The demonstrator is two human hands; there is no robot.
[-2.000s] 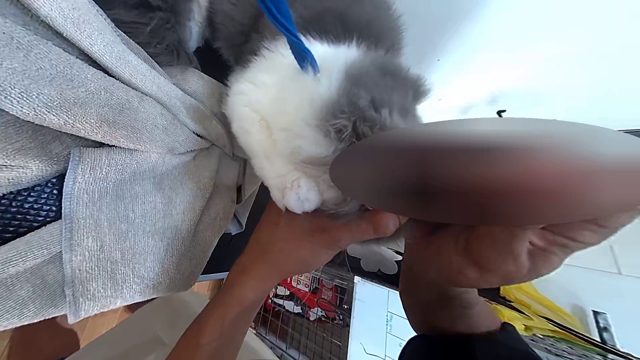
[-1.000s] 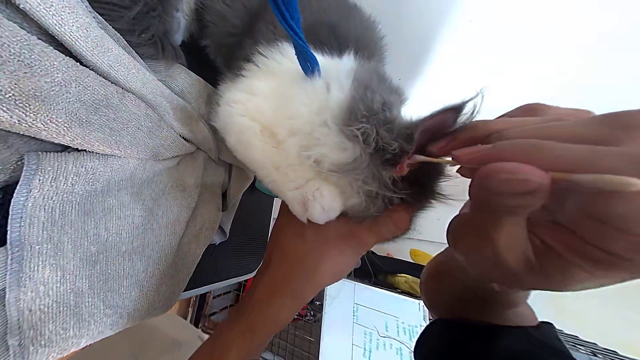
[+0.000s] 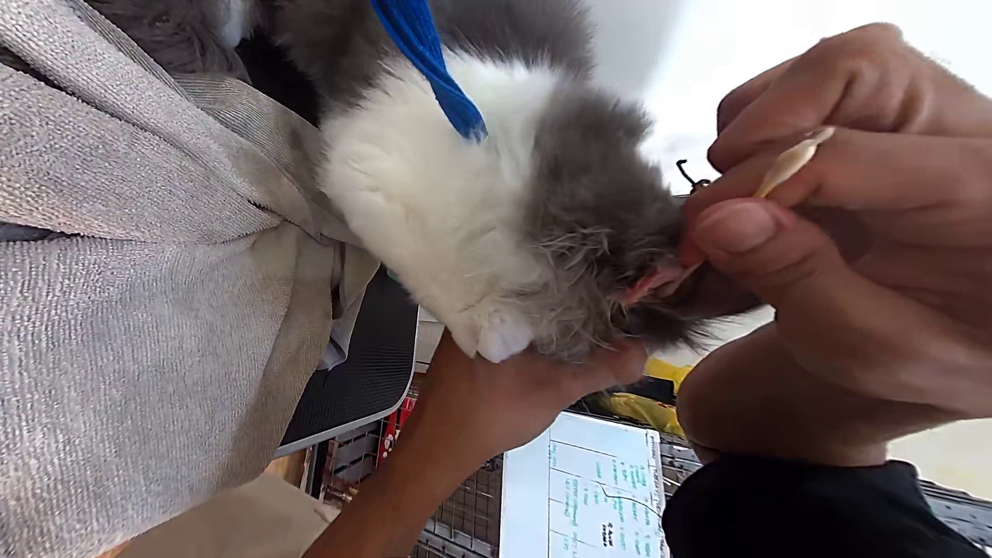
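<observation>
A long-haired grey and white cat (image 3: 442, 186) lies with its head towards the right, a blue strap (image 3: 438, 74) across its white fur. My left hand (image 3: 519, 387) grips the head from below, its thumb along the grey fur and its fingers mostly hidden. My right hand (image 3: 868, 256) is at the ear (image 3: 659, 283), whose pink inner side shows. Thumb and forefinger pinch a cotton swab (image 3: 787, 164); one cotton tip sticks out above them, and the other end is hidden by the fingers and ear.
A grey towel (image 3: 147, 364) hangs in folds at the left, over part of a black ribbed table top (image 3: 364, 356). Below are a wire cage (image 3: 469, 504), a white board with writing (image 3: 531, 496) and yellow material (image 3: 639, 411). A dark hook (image 3: 686, 174) stands behind the head.
A second ago the swab's shaft ran rightward from the ear; now its free tip points up between my fingers. Two seconds ago my right hand was lower, partly behind a blurred patch.
</observation>
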